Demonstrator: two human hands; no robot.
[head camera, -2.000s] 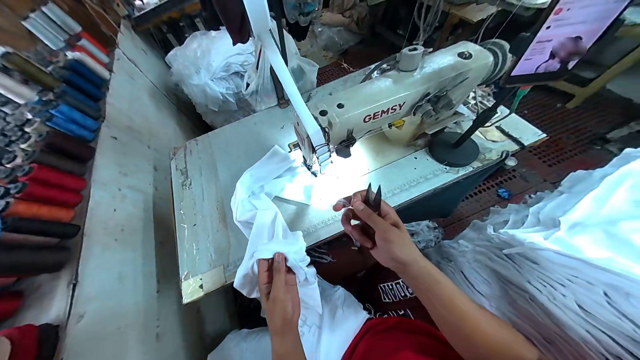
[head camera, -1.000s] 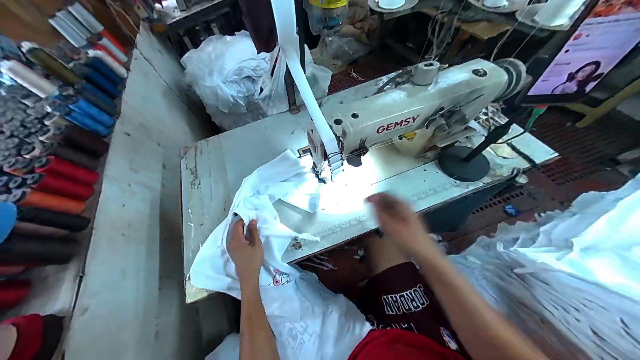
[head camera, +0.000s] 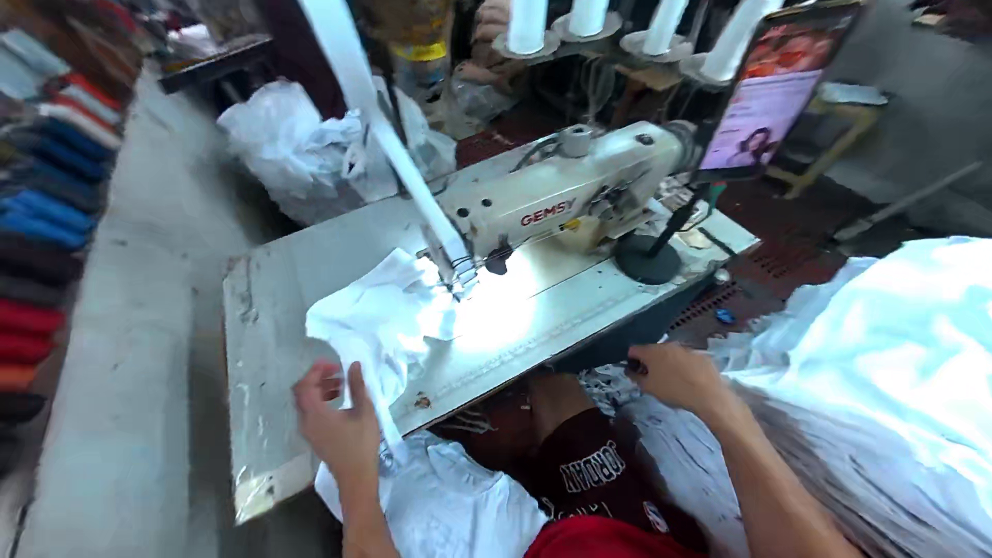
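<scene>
White fabric (head camera: 372, 318) lies on the left of the sewing table, one end under the needle area of the industrial sewing machine (head camera: 566, 205), and hangs over the front edge. At its left edge is my left hand (head camera: 337, 418), thumb and fingers apart, not gripping the cloth. My right hand (head camera: 678, 380), its fingers closed, is right of the table's front edge, beside a white fabric pile. A small dark tool (head camera: 637, 366) shows partly at its fingertips; most of it is hidden. A white band (head camera: 411, 178) runs down from above to the presser foot.
A phone (head camera: 775, 93) stands on a round black base (head camera: 647, 260) at the table's right. Thread cones (head camera: 527, 27) stand behind. A large white fabric heap (head camera: 891, 333) is at right, plastic bags (head camera: 287, 147) behind the table, and a ledge (head camera: 147, 310) with thread spools at left.
My left hand has let go of the fabric and moved left of it. My right hand has come down and right, off the table front; two seconds ago it held dark pointed snips.
</scene>
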